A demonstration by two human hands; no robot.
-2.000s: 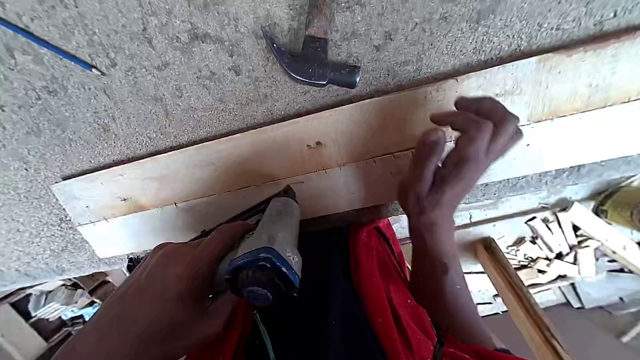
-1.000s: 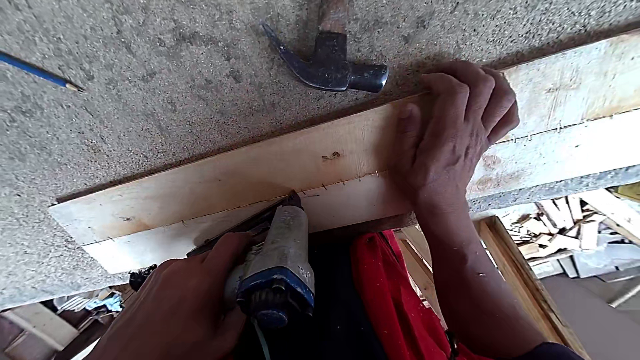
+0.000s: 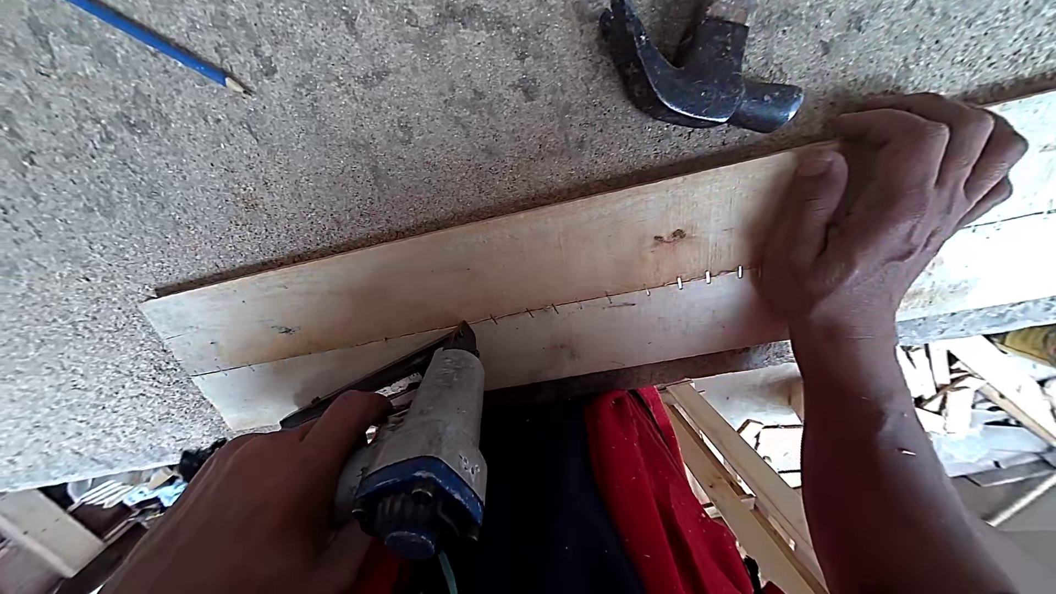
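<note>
My left hand (image 3: 247,495) is wrapped around a grey and blue pneumatic stapler (image 3: 429,437), whose nose touches the seam between two thin wooden boards (image 3: 396,280). A row of staples (image 3: 680,283) crosses that seam to the right of the nose, some of them standing proud. My right hand (image 3: 899,190) lies over the boards farther right, thumb on the upper face and fingers curled at the far edge. Beyond the boards, near my right fingers, a claw hammer (image 3: 709,74) rests with its handle cut off by the frame.
The boards lie along the near edge of a rough concrete surface (image 3: 330,148). A blue pencil (image 3: 165,41) lies at the upper left. Below the edge are wooden frame pieces (image 3: 742,478) and wood scraps (image 3: 957,404) at right, with more offcuts at lower left. A thin hose trails from the stapler.
My right hand was raised with curled fingers two seconds ago; it came down onto the boards and remains there. My left hand keeps hold of the stapler. The view has moved closer.
</note>
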